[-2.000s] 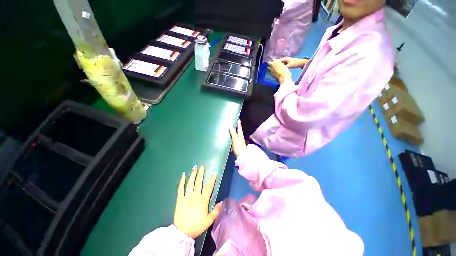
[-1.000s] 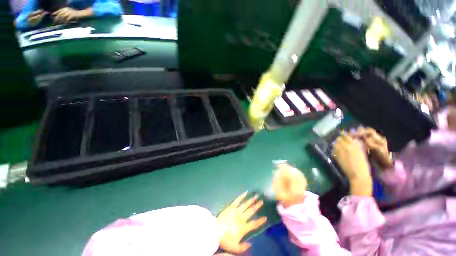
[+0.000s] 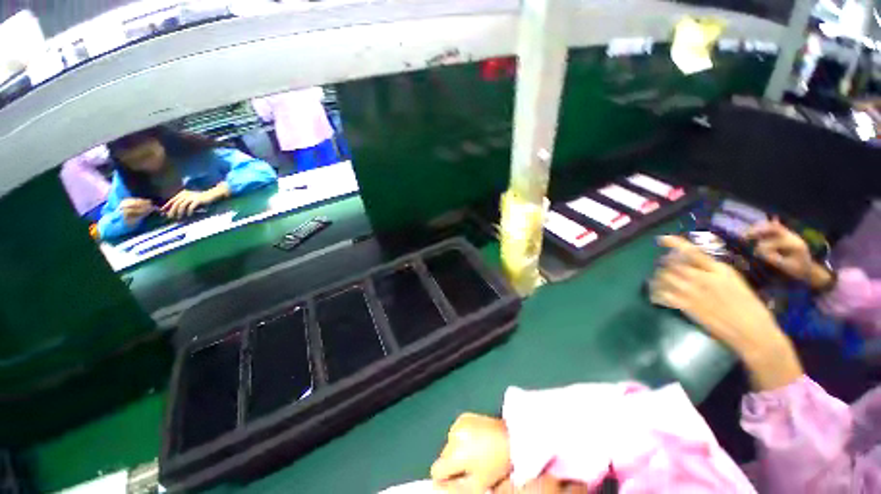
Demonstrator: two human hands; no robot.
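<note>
A black tray (image 3: 343, 391) with five slots lies in front of me on the green bench, stacked on another. Its slots hold dark, glossy rectangles (image 3: 280, 367). My right hand (image 3: 473, 452) is at the bottom centre, beyond a pink sleeve, blurred with fingers bent; I cannot see whether it holds anything. A bit of skin (image 3: 555, 484) at the bottom edge under that sleeve seems to be my left hand, mostly hidden and cut off.
A post with yellow wrapping (image 3: 523, 236) stands behind the tray. A tray of white-faced units (image 3: 604, 217) lies to its right. A neighbour's hands (image 3: 720, 294) work over dark items at right. A person in blue (image 3: 179, 188) sits beyond the partition.
The view has swung left and up. My hands have drawn together low in the picture, under the right sleeve. The whitish item at my right hand one second ago no longer shows.
</note>
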